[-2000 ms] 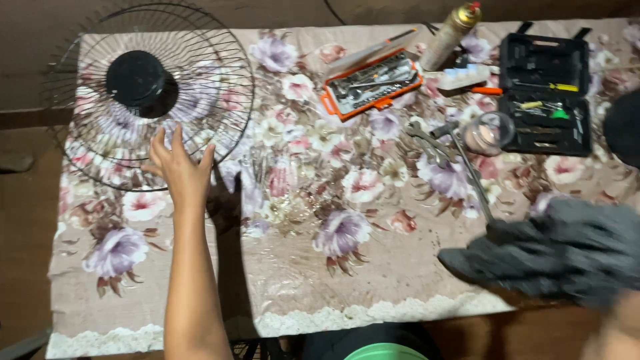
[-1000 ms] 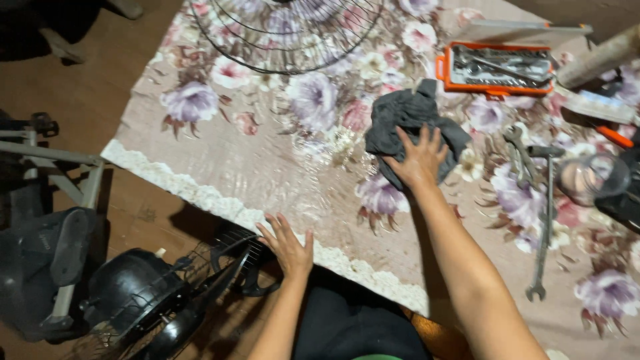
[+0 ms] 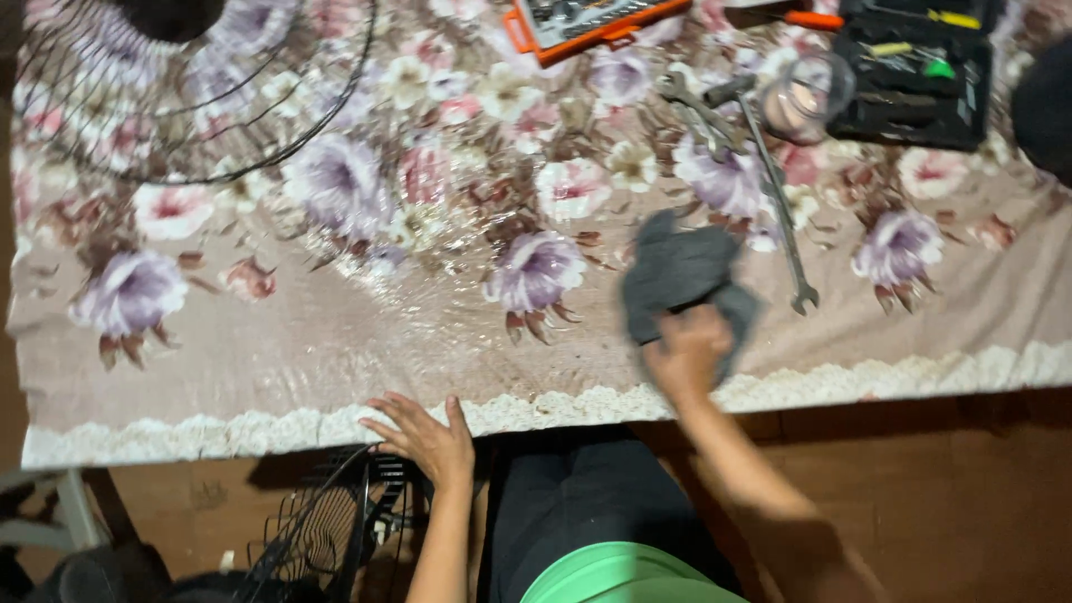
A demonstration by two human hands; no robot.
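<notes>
My right hand presses on a crumpled dark grey cloth that lies on the floral plastic table cover; hand and cloth are slightly blurred. At the table's front edge, my left hand rests on the white lace-patterned border with its fingers spread and nothing in it. Right of the cloth lies a long open-end wrench. Above it, a shorter wrench lies near a round clear container. A wire fan grille occupies the upper left, its dark centre partly cut off.
An orange-edged socket set case sits at the top. At the upper right are an open black tool case with small tools and a dark round object. Below the table's front edge stands a black fan with a wire cage.
Two seconds ago my left hand was at the fan grille; now it is at the front edge. Since a second ago, the right hand and cloth have moved nearer that edge. The view has shifted.
</notes>
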